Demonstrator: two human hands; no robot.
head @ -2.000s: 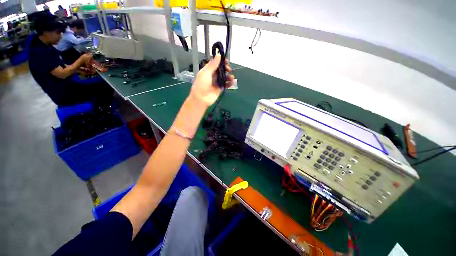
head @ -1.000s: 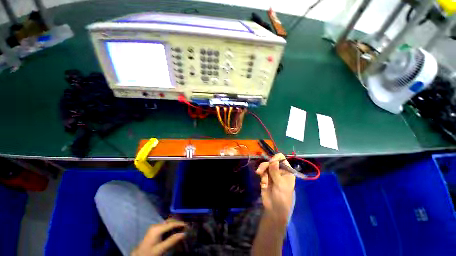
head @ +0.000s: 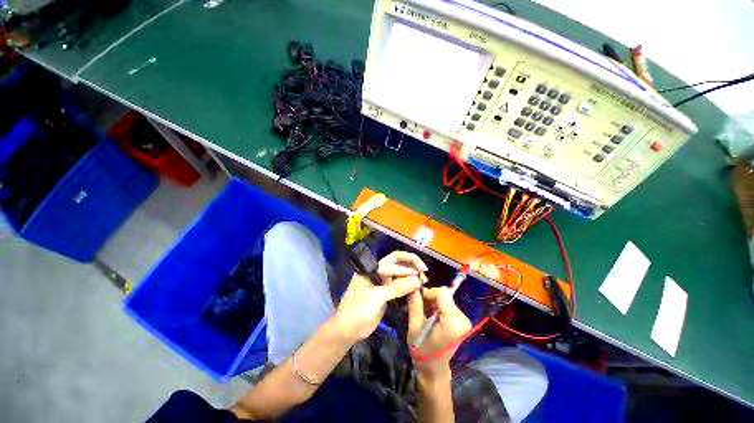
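My left hand [head: 372,299] holds a black coiled cable assembly [head: 360,258] over my lap at the bench edge. My right hand [head: 438,320] holds a pen-like grey test probe [head: 427,329] with a red wire running from it. The fingertips of both hands meet; thin leads between them are too small to make out. The orange fixture board [head: 388,216] lies along the bench edge, with a yellow clamp [head: 355,228] at its left end and a small white terminal [head: 423,235] on it.
The beige tester [head: 579,107] stands behind the board, orange and red wires below it. A black tangled pile [head: 318,103] lies left of it, two white slips [head: 625,277] right. Blue crates [head: 178,289] stand beside and below my knees. A red bin [head: 157,149] is under the bench.
My left hand has come up to the bench edge with a black cable assembly. My right hand has brought the probe left to meet it. The view has turned left.
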